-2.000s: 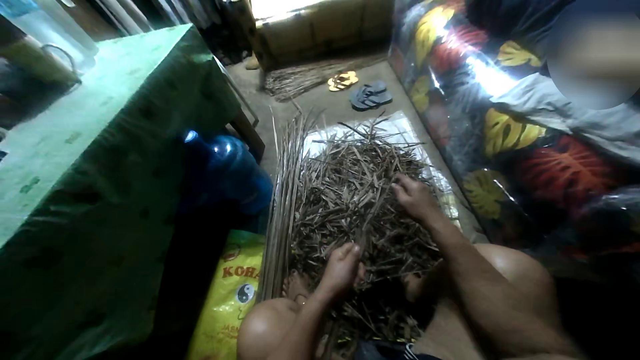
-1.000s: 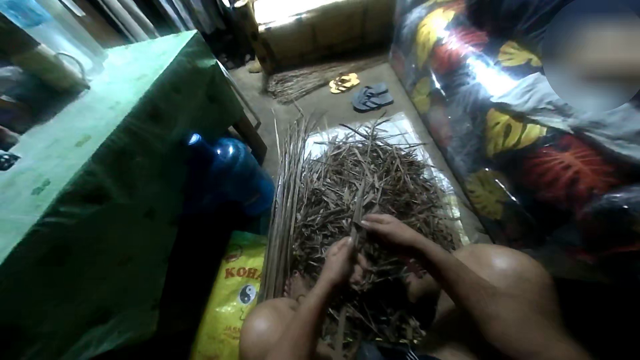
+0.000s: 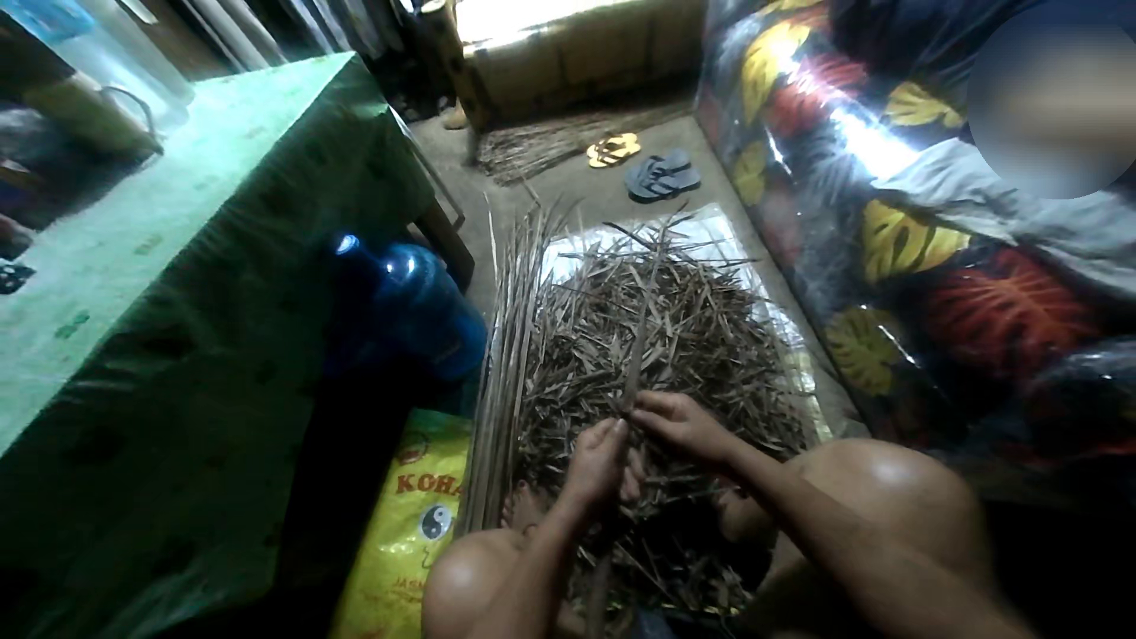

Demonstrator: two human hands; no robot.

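Between my bent knees, my left hand (image 3: 596,463) and my right hand (image 3: 682,424) meet on a long, thin dried leaf strip (image 3: 637,351). The strip points away from me over a heap of short dried leaf pieces (image 3: 701,328). My fingers are closed on it, with the fingertips of both hands nearly touching. The heap lies on a whitish sheet (image 3: 714,226) on the floor. Along its left side runs a bundle of long dried strips (image 3: 508,355). My feet are partly hidden by the heap and my arms.
At left stands a table with a green cloth (image 3: 266,133), beside a blue plastic water jug (image 3: 417,302) and a yellow printed sack (image 3: 404,532). Yellow flip-flops (image 3: 613,150), gray flip-flops (image 3: 663,175) and more stalks (image 3: 532,151) lie beyond. A plastic-covered floral sofa (image 3: 887,248) is at right, with a person partly visible.
Two seconds ago my hands were apart, the right one farther up and to the right; it has come down beside the left. Since one second ago they have stayed close together.
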